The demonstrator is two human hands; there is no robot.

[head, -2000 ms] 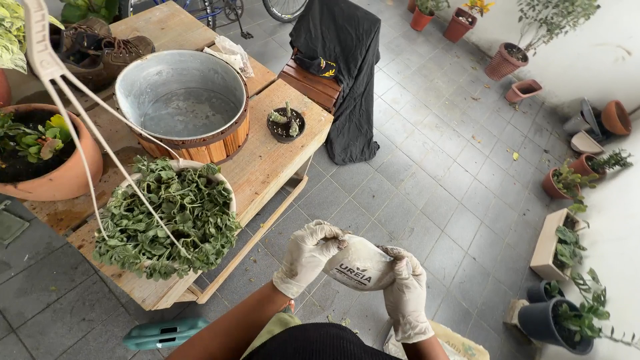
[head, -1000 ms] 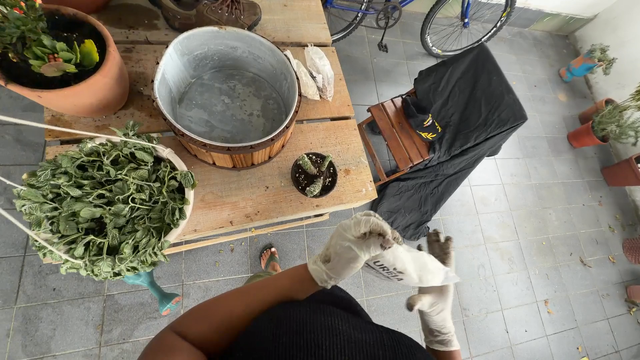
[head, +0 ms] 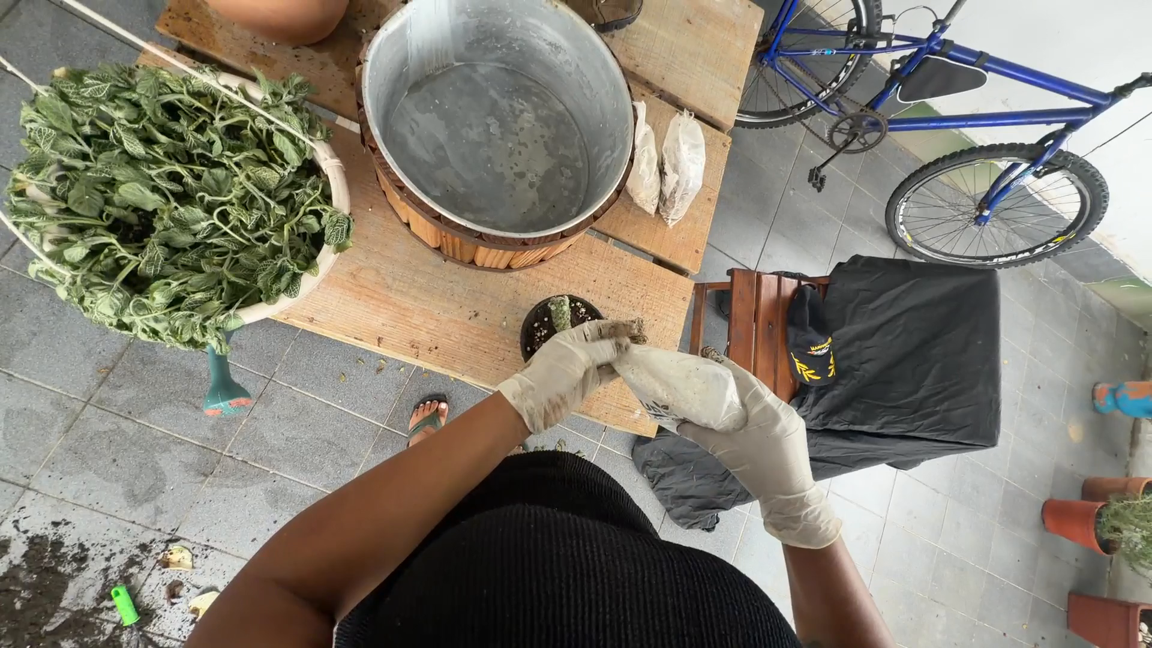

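Observation:
A white plastic bag with printed writing (head: 684,387) is held between my gloved hands, over the table's right corner. My left hand (head: 576,364) pinches its narrow end; the glove's fingertips are soiled. Around the bag's fuller end is my right hand (head: 765,441), palm beneath it. Just behind my left hand stands a small black pot with a cactus-like plant (head: 560,313), partly covered by the hand. A round metal tub clad in wooden slats (head: 504,135) rests on the wooden table (head: 396,297), with two small filled plastic bags (head: 681,166) to its right.
A pale hanging pot of drooping leafy plants (head: 162,198) is at the left. Right of the table, a wooden chair (head: 751,315) bears a black cloth (head: 909,351) and a black cap (head: 810,346). A blue bicycle (head: 972,117) stands behind. Spilled soil (head: 54,576) lies on the tiled floor.
The view has swung a lot, bringing the whole bicycle in. The bag stays in both hands; my right hand has gone from its end, fingers raised, to cupping it from below.

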